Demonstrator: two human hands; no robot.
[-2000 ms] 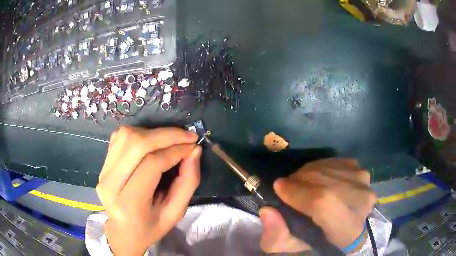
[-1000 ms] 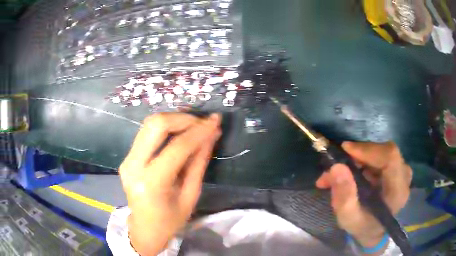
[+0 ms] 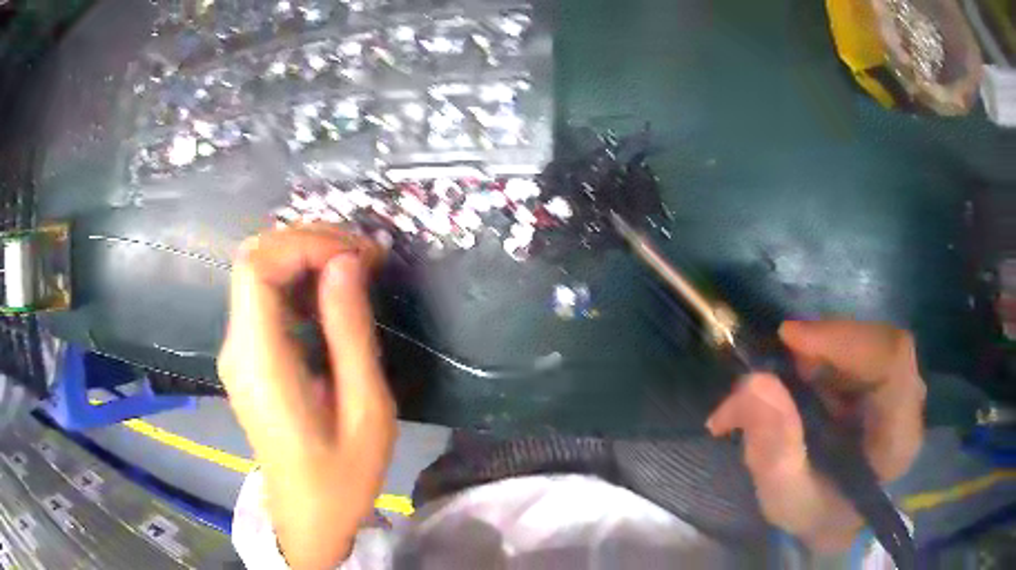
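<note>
My right hand (image 3: 830,418) holds the soldering iron (image 3: 685,287), its tip pointing up and left by the tangle of black lead wires (image 3: 613,184). My left hand (image 3: 318,367) is at the lower left edge of the pile of wired round components (image 3: 446,212), thumb and fingertips near each other. Blur hides whether it holds a component. A small circuit board (image 3: 573,298) lies on the mat between the hands, touched by neither. A thin solder wire (image 3: 440,359) runs across the mat, passing by my left hand.
Clear blister trays (image 3: 345,106) with rows of shiny boards lie at the back left. The tip cleaner (image 3: 919,45) is at the top right. A small gold-framed spool holder (image 3: 39,267) stands at the far left. The dark green mat's front edge curves above a floor with a yellow line.
The small board left my left hand and lies on the mat. My left hand moved to the component pile, then further left. The iron moved right, away from the board. The view shifted.
</note>
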